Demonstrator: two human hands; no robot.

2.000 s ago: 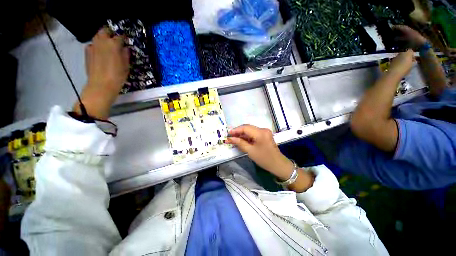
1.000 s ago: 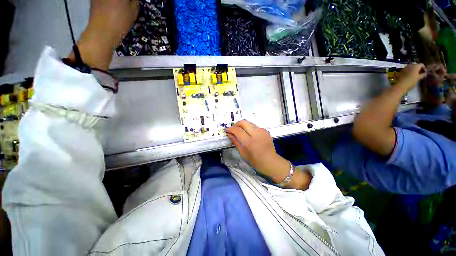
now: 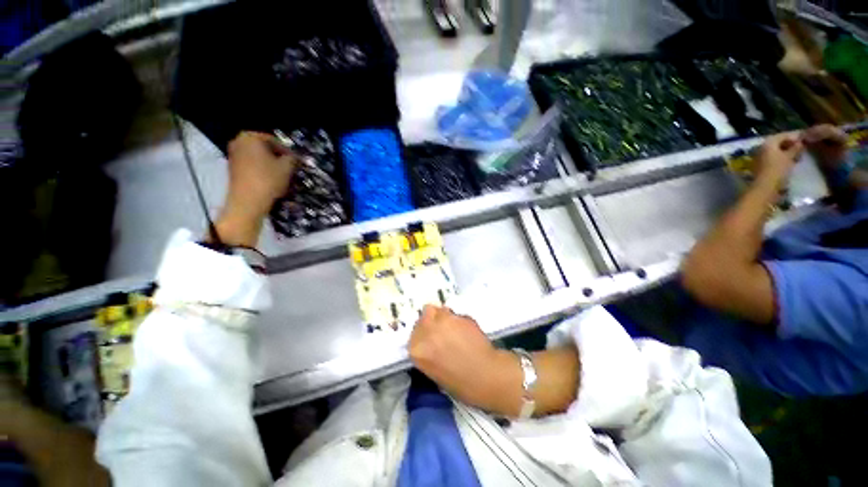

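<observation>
A pale yellow circuit board panel lies between the rails in front of me, with yellow and black parts along its far edge. My right hand is at the board's near edge, its fingers curled in; whether they hold a part cannot be seen. My left hand is at the left side of the bin of black-and-silver components, thumb and fingertips close together; anything between them is too small to tell. A dark strap with a thin cord is on the left wrist.
Blue components and small dark components fill bins beyond the rail. A large black bin stands behind. Plastic bags and green components are right of these. A neighbour's arm is at right; more boards are at left.
The camera view has shifted, showing more of the bench. My left hand shows fully at the black-and-silver bin. My right hand is more curled and covers the board's near right corner.
</observation>
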